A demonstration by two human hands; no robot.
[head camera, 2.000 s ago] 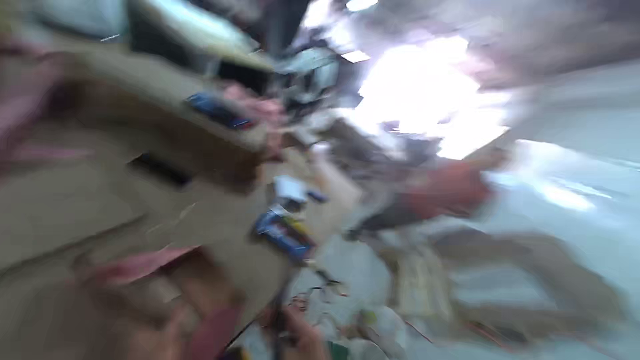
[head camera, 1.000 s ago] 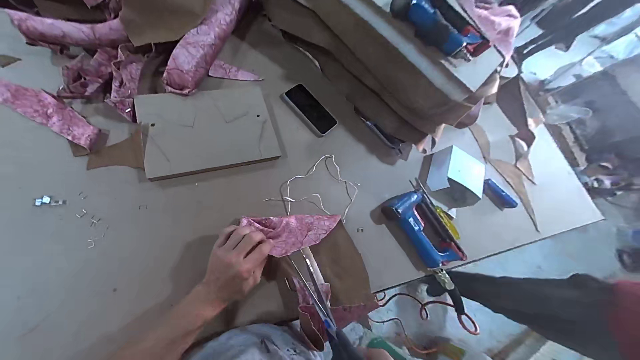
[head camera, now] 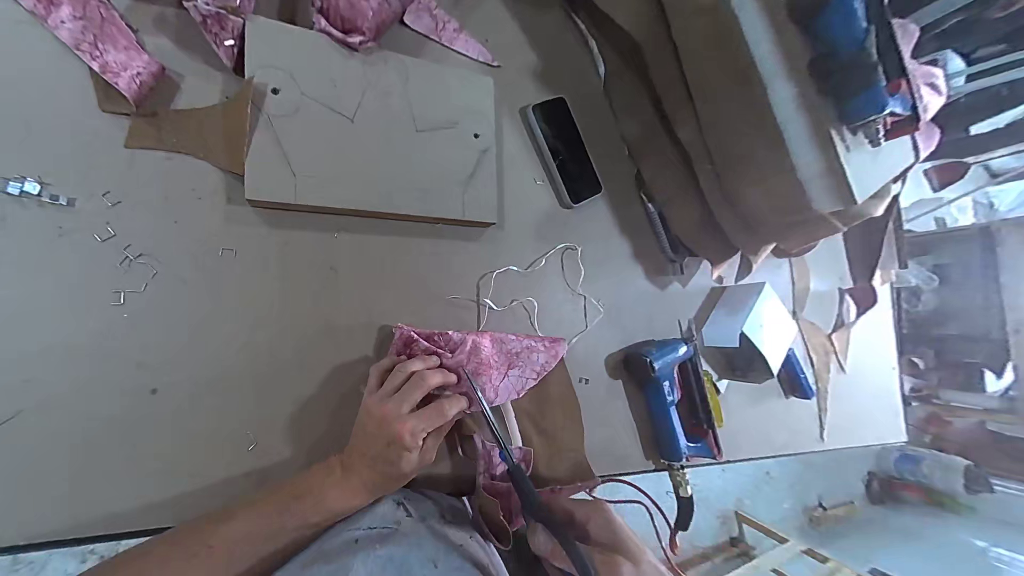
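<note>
At the table's front edge lies a piece of pink marbled leather (head camera: 512,360) with a tan back. My left hand (head camera: 408,424) presses and grips its left part. My right hand (head camera: 592,536), partly hidden at the bottom edge, holds a pair of scissors with dark handles (head camera: 520,480); the tips rest against the pink leather beside my left fingers. Below the leather hangs a cut strip of the same pink leather (head camera: 492,504). A tangled thin cord (head camera: 568,280) lies just behind the piece.
A blue pneumatic stapler (head camera: 664,392) with a red hose lies to the right, near a small white box (head camera: 752,320). Farther back are a phone (head camera: 564,152), a thick board (head camera: 376,128), stacked leather (head camera: 720,104) and pink scraps (head camera: 104,48). Loose staples (head camera: 124,264) lie at left.
The view has swung from a blurred, tilted sight to the table, then moved closer over it. The scissors' tips now lie on top of the pink leather; one second ago they were below its edge.
</note>
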